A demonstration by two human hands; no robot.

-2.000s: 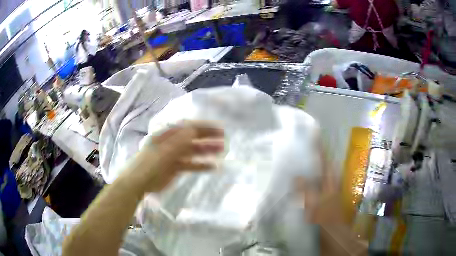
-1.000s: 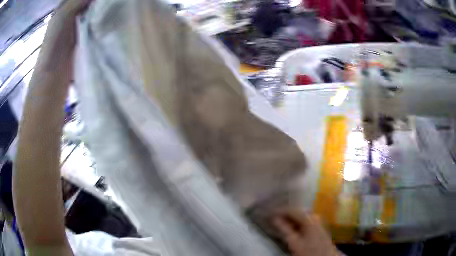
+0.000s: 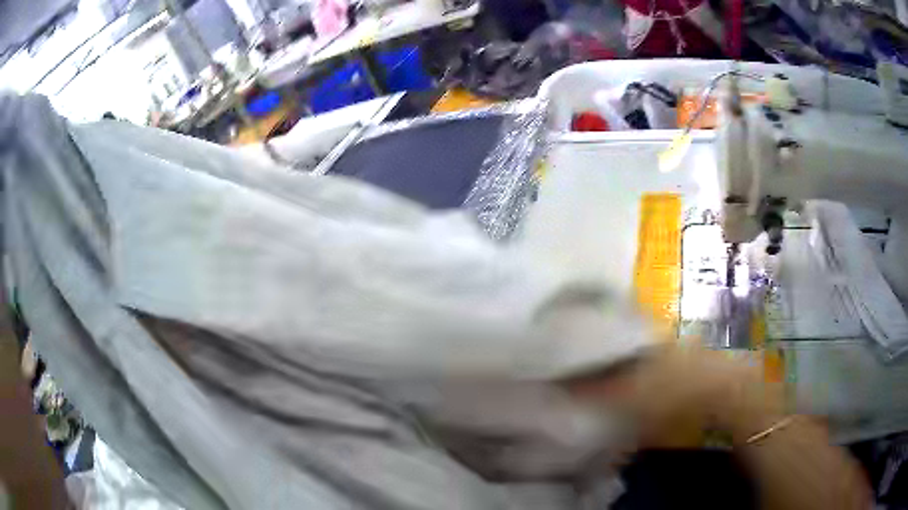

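Note:
A large pale grey-white garment piece (image 3: 329,289) stretches from the left edge of the view to my right hand, with grey-brown folds below. It is motion-blurred and hangs in front of the table. My right hand (image 3: 687,388) is blurred and closed on the right end of the garment piece, left of and below the needle area. Only a blurred part of my left arm shows at the lower left edge; my left hand is not visible.
The sewing machine head (image 3: 796,159) stands at the right. Folded white strips (image 3: 861,279) lie on its bed. Yellow guide tape (image 3: 657,264) is left of the needle. A white tray (image 3: 637,72) and a plastic-wrapped dark board (image 3: 418,159) are behind.
The garment piece has swung from a steep hang to a wide spread leftward. My right hand has moved up and right with its end. My left arm has dropped to the left edge.

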